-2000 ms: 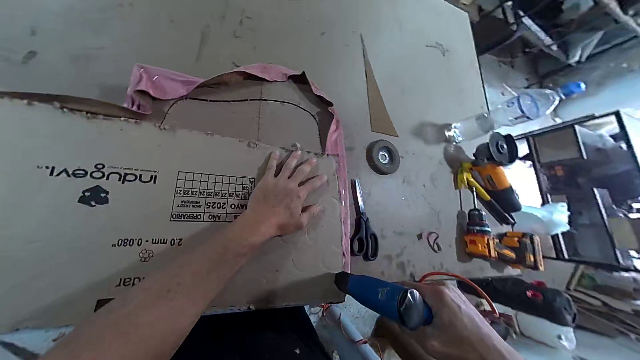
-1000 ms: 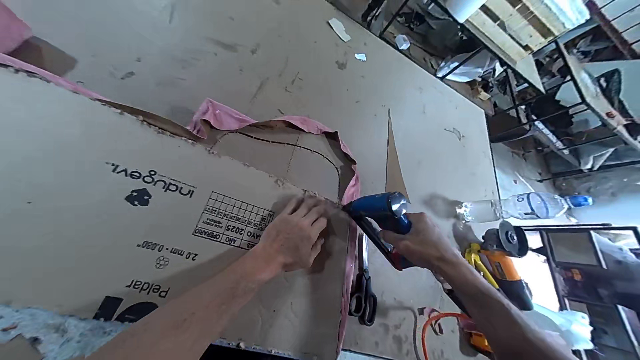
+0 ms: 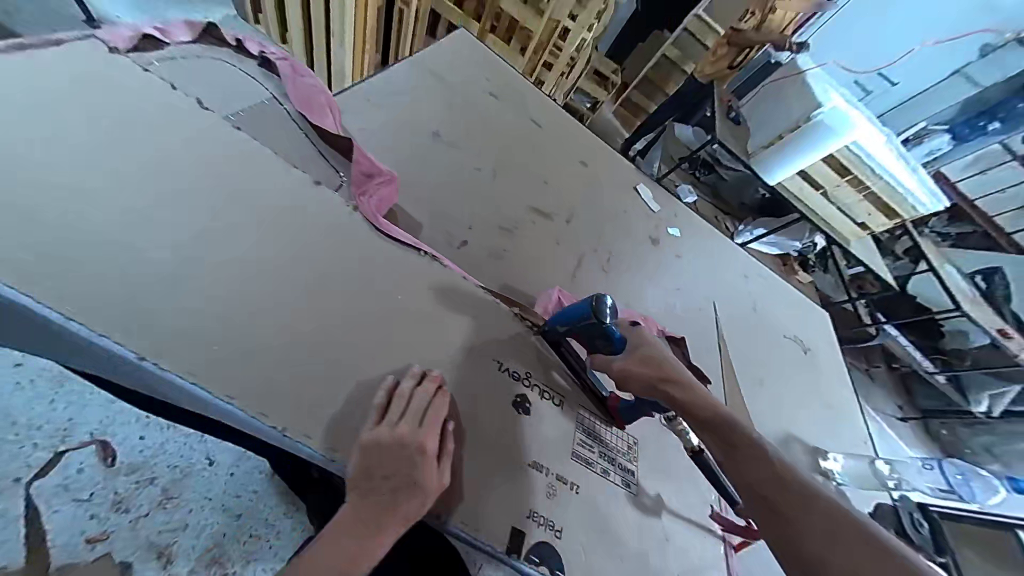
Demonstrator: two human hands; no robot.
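Observation:
A printed cardboard panel lies across the table, with pink fabric and a brown layer showing along its far edge. My left hand rests flat on the panel near its close edge, fingers a little apart. In my right hand is a blue pneumatic stapler, its nose at the panel's far edge beside the fabric strip. An air hose fitting hangs from the tool's rear end. Part of the pink fabric beyond the tool is hidden by my right hand and arm.
A pointed cardboard offcut lies beyond my right forearm, and a clear plastic bottle is on its side at the right. Paper scraps lie near the table's far edge. Behind stand wooden frames and a person at another workbench.
The stapler in my right hand has moved leftward along the panel's far edge, past the printed grid. My left hand has also moved left on the cardboard. The view has swung left.

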